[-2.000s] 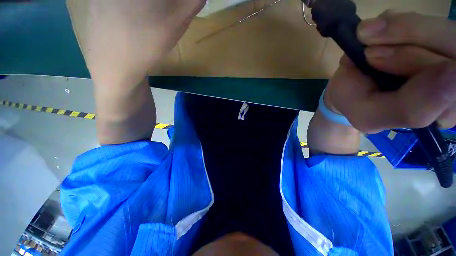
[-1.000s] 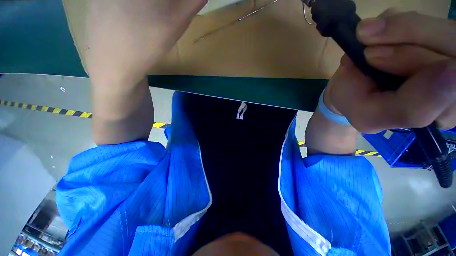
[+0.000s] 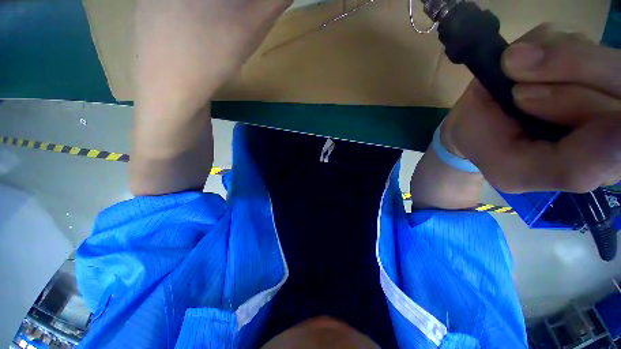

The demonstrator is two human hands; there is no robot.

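Note:
My right hand (image 3: 551, 116) is shut on the black handle of a soldering iron (image 3: 480, 51) at the upper right. The handle slants up and left to a metal collar; its tip is past the top edge. The ribbed cord end hangs below my hand. My left hand (image 3: 211, 34) is at the upper left, its fingers cut off by the top edge, so its hold cannot be seen. Thin silvery solder wire (image 3: 320, 26) runs over the cardboard, with a curved loop (image 3: 423, 30) beside the iron's collar. A pale piece, perhaps the support block, barely shows at the top edge.
A brown cardboard sheet (image 3: 340, 78) lies on the green-matted bench (image 3: 48, 61). A light blue band (image 3: 453, 160) is on my right wrist. A blue crate (image 3: 545, 210) stands below the bench at right. Yellow-black tape (image 3: 75, 150) crosses the floor. Shelving (image 3: 58, 310) shows at lower left.
My right hand and the iron have shifted slightly down and right, showing more of the metal collar and wire loop. My left hand has shifted slightly right.

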